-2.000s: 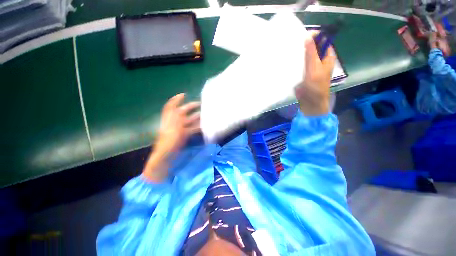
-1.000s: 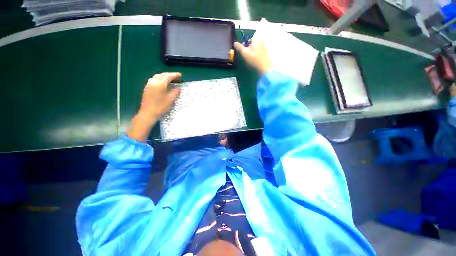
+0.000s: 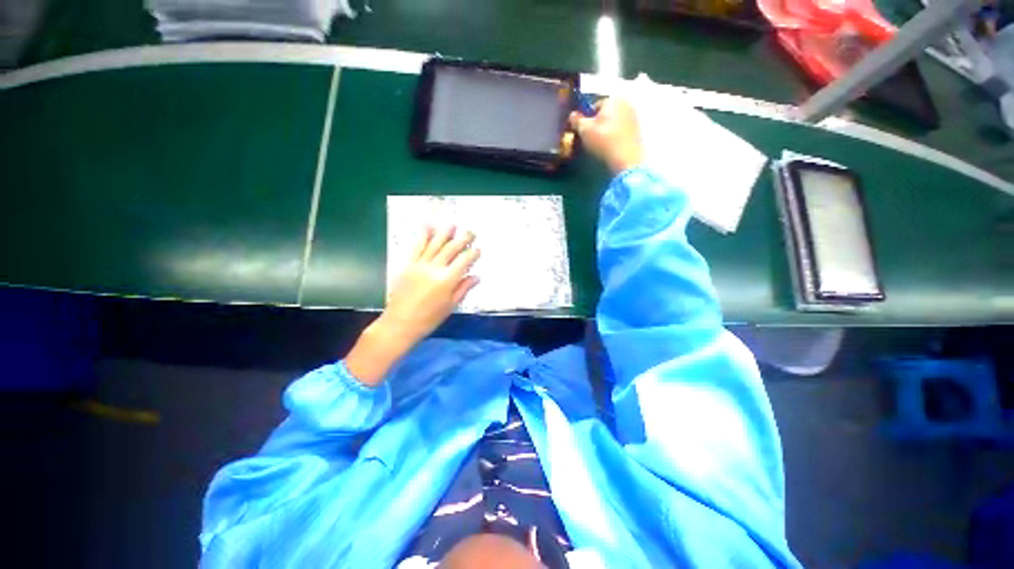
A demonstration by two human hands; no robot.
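Note:
A whitish speckled interleaf sheet [image 3: 517,250] lies flat on the green bench in front of me. My left hand [image 3: 436,278] rests on its left part, fingers spread, gripping nothing. The stack of waiting panels [image 3: 495,115], black-edged with a grey centre, stands behind the sheet, with an orange tab at its right edge. My right hand [image 3: 610,133] is at the stack's right edge, by the tab. It holds the small blue tool [image 3: 586,105], mostly hidden by the fingers. Whether the fingers also grip a panel cannot be told.
Loose white sheets [image 3: 701,161] lie right of my right hand. The stack of set-aside panels [image 3: 836,233] is further right. Packing sheets [image 3: 239,17] lie at the far left. A metal bar [image 3: 884,61] and red bags [image 3: 823,36] are at the far right. A blue stool [image 3: 943,398] stands below.
The loose white sheet was swung aside and now lies at right. The speckled sheet lies squared before me, my left hand moved onto it. My right hand went to the waiting stack's edge. The view has shifted.

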